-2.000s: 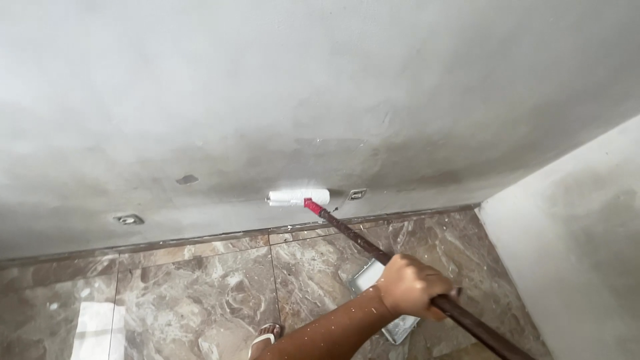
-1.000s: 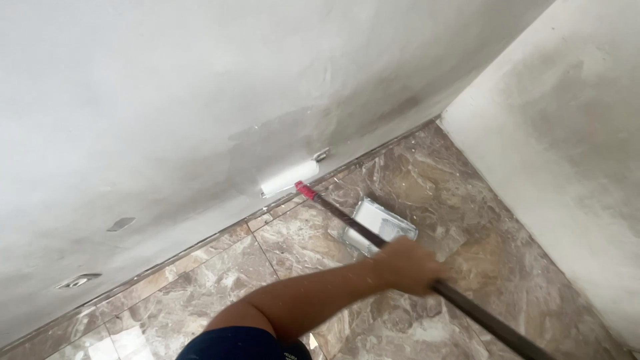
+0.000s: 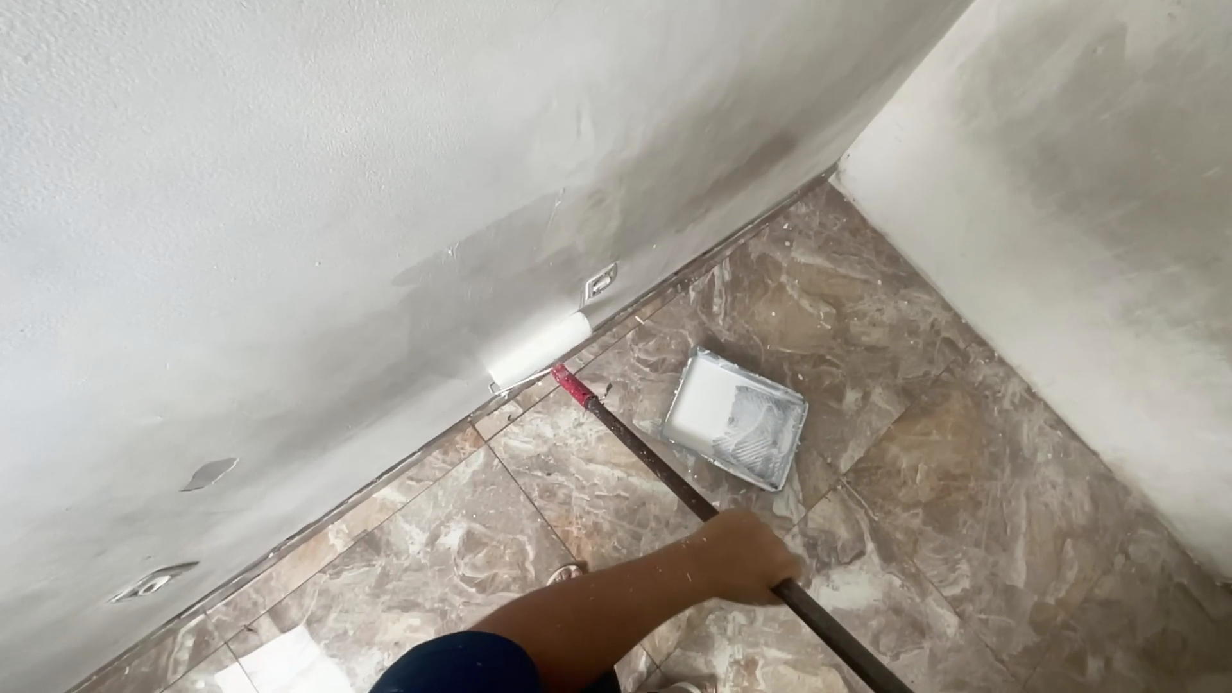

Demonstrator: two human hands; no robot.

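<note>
My left hand [image 3: 746,558] is closed around the dark pole [image 3: 654,464] of a paint roller, near the lower middle of the view. From there the pole runs up and left to a red handle [image 3: 575,385] and down to the right out of the frame. The white roller cover [image 3: 541,349] lies against the low part of the grey-white wall [image 3: 289,173], just above the floor edge and just below a wall socket box [image 3: 601,281]. A paint tray [image 3: 737,420] with white paint stands on the floor right of the pole. My right hand is out of view.
A second wall [image 3: 1088,289] meets the first at a corner at the upper right. Marbled tiles [image 3: 914,539] cover the floor. Low on the left wall are a grey patch [image 3: 210,473] and another box opening [image 3: 154,582]. Part of a foot [image 3: 566,573] shows beside my forearm.
The view has swung, bringing the corner and the whole tray into sight. My left hand stays on the pole. The roller remains low on the wall by the socket box.
</note>
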